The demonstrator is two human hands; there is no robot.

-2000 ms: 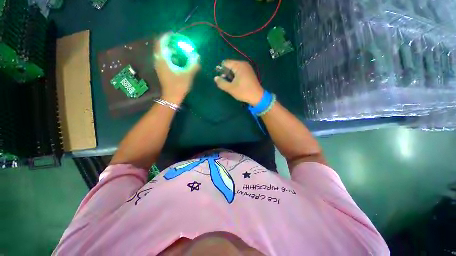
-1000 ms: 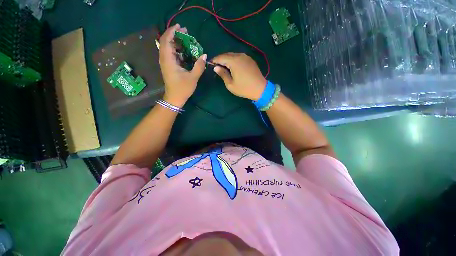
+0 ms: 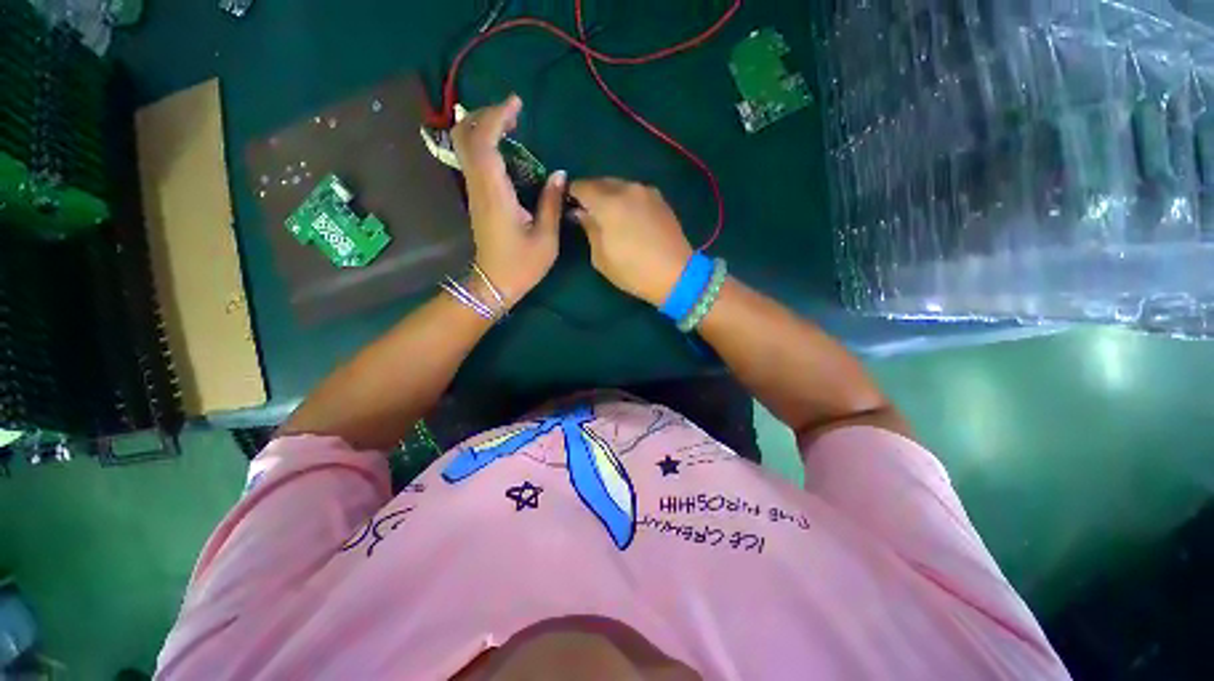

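Note:
My left hand (image 3: 506,220) holds a green circuit board (image 3: 523,165), mostly hidden by the fingers and seen at a steep angle. It shows no light. A whitish lead end (image 3: 441,146) on a red wire sits at the hand's upper left. My right hand (image 3: 631,237), with a blue wrist strap (image 3: 690,283), pinches a small dark item (image 3: 574,206) at the board's right edge; what it is cannot be made out. A second circuit board (image 3: 338,222) lies flat on the brown pad (image 3: 400,253).
Red leads (image 3: 652,131) loop across the bench mat behind my hands. Another board (image 3: 768,83) lies right of them. Stacked clear trays (image 3: 1012,173) stand at the right. A cardboard strip (image 3: 200,253) and a black board rack (image 3: 80,306) are at the left.
The green light on the held board has gone out. Both hands have come together at the board and moved slightly down. The board has turned more edge-on.

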